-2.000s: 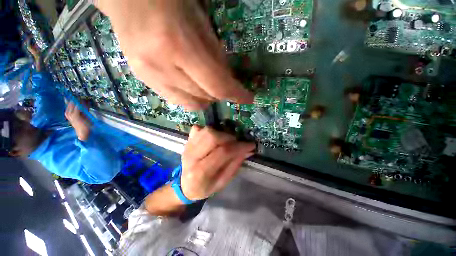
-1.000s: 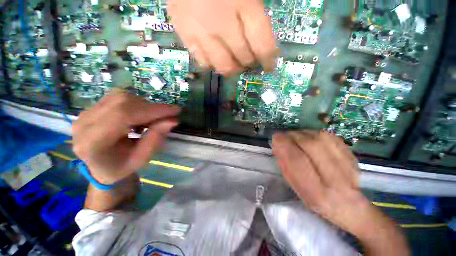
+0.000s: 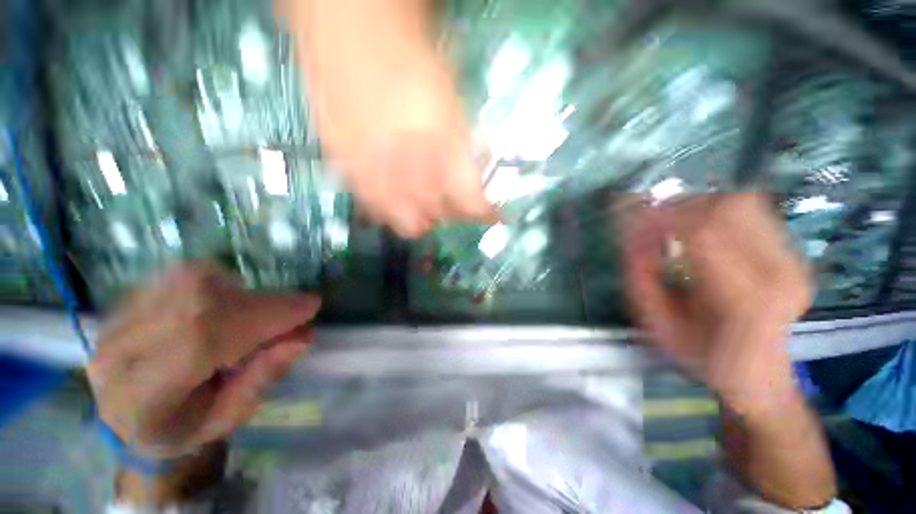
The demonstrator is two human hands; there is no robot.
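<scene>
The whole view is blurred by motion. My left hand point(image 3: 191, 361), with a blue strap on the wrist, is at the lower left over the rail, its thumb and fingertips close together; whether they hold anything is not visible. My right hand point(image 3: 718, 291) is at the right over the carriers, fingers curled; a small pale spot shows among them, too blurred to name. A green circuit board point(image 3: 472, 266) lies between my hands in its carrier.
Another person's bare hand point(image 3: 412, 181) reaches in from the top over the middle board. More blurred boards in carriers lie left and right. A pale rail point(image 3: 472, 346) runs along the near edge. A blue cord point(image 3: 45, 241) crosses the left side.
My right hand has moved right and up from the near rail, its fingers now more curled. My left hand has moved slightly left and down. The other person's hand has shifted lower left.
</scene>
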